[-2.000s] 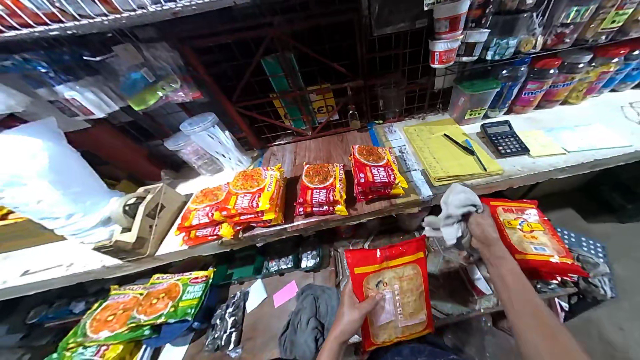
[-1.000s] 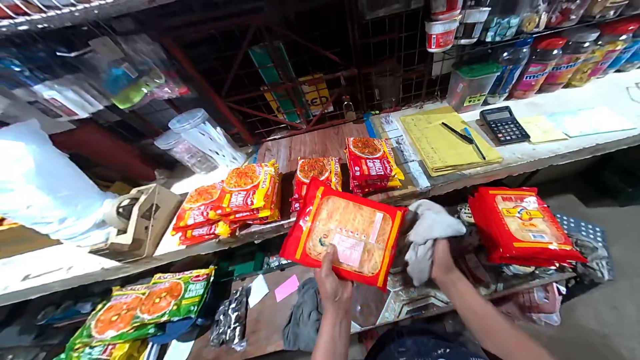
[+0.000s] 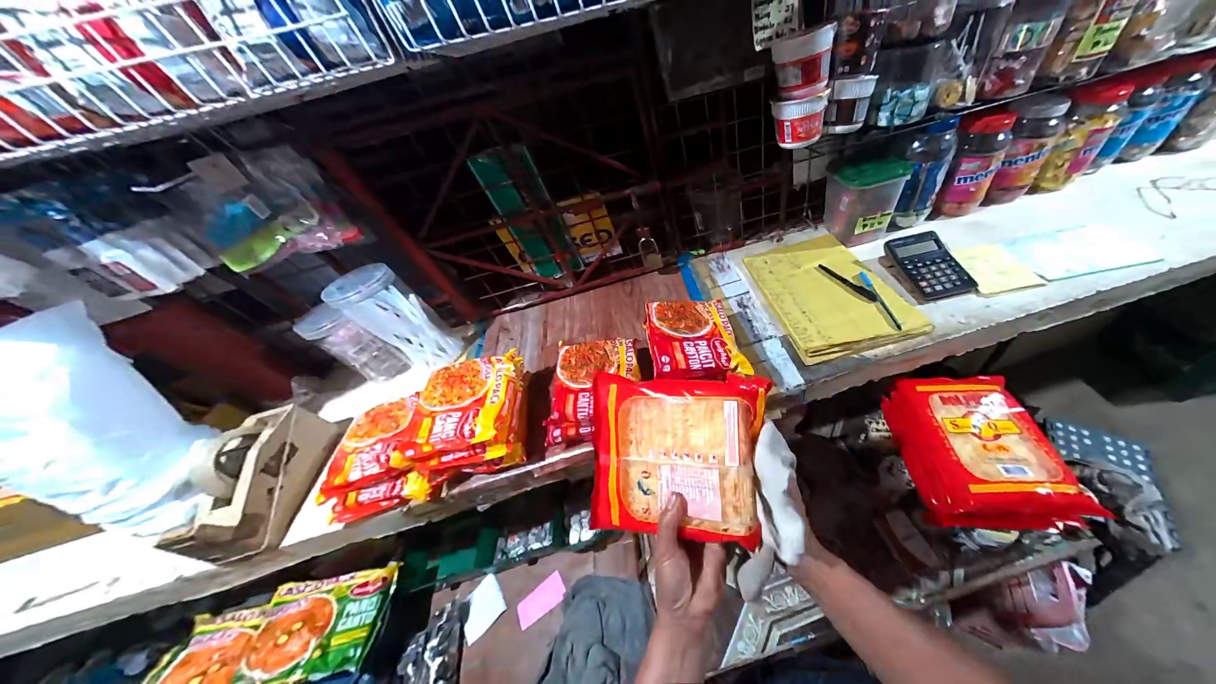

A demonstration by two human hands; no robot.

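My left hand [image 3: 686,579] grips the lower edge of a red plastic-wrapped pack of crackers or biscuits [image 3: 679,456], its thumb across the front. A light grey cloth [image 3: 781,499] is in my right hand [image 3: 803,546], pressed along the pack's right side; the cloth hides most of those fingers. Several similar red packs [image 3: 988,451] lie stacked to the right. Behind the held pack, red instant-noodle packs stand in piles on the counter, at the left [image 3: 432,427], the middle [image 3: 579,380] and the right [image 3: 692,337].
On the counter are a tape dispenser [image 3: 237,465], clear plastic tubs [image 3: 380,304], a yellow paper pad [image 3: 831,294] with pens, and a calculator [image 3: 929,266]. Candy jars [image 3: 978,161] line the back right. Green noodle packs [image 3: 294,627] and a dark grey cloth [image 3: 603,627] lie below the counter's edge.
The cloth in my right hand has moved left from beside the pack onto its right edge. The held pack, tilted one second ago, is now more upright. The stacked red packs remain at the right.
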